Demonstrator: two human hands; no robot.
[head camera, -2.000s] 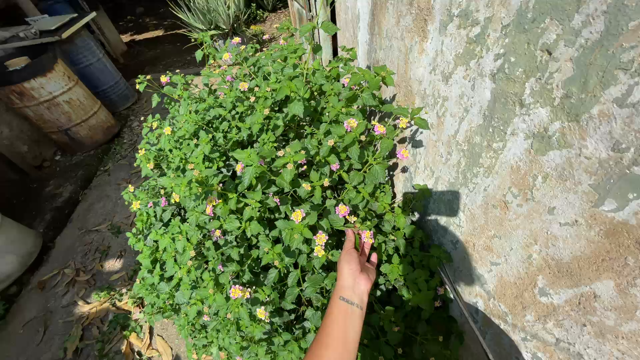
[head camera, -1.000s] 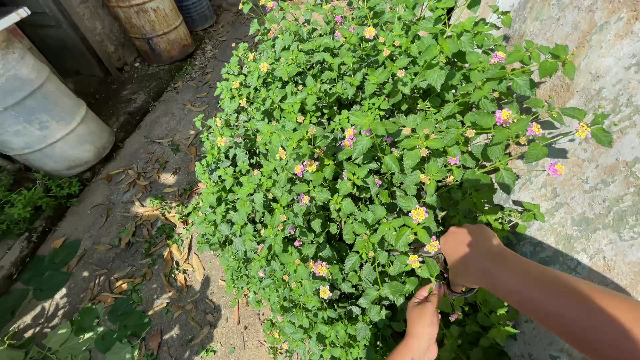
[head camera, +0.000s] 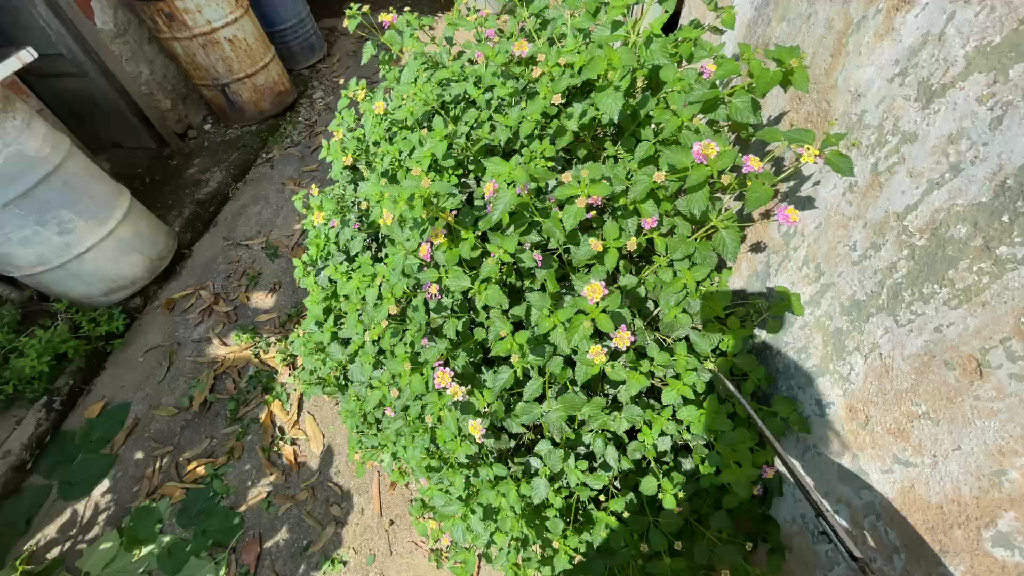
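Neither my left hand nor my right hand shows in the head view now. A dense lantana bush (head camera: 512, 264) with pink and yellow flower clusters fills the middle. One flower cluster (head camera: 594, 291) is near its centre, with another pink and yellow cluster (head camera: 622, 338) just below and to the right. On the right, a few stems reach out against the wall, one tipped with a pink flower (head camera: 787, 214). A long thin rod or strip (head camera: 788, 464) slants from the bush's lower right side down to the bottom edge.
A rough, weathered plaster wall (head camera: 920, 280) rises along the right. At the left are a pale ribbed drum (head camera: 76, 212), a rusty metal drum (head camera: 220, 56) and a blue drum (head camera: 290, 28). Dry leaves (head camera: 232, 352) litter the concrete path, and broad green leaves (head camera: 84, 452) lie lower left.
Both hands, at the lower right of the bush a second ago, have left the view. Two seconds ago one hand touched a flower there. The view has tilted down since then.
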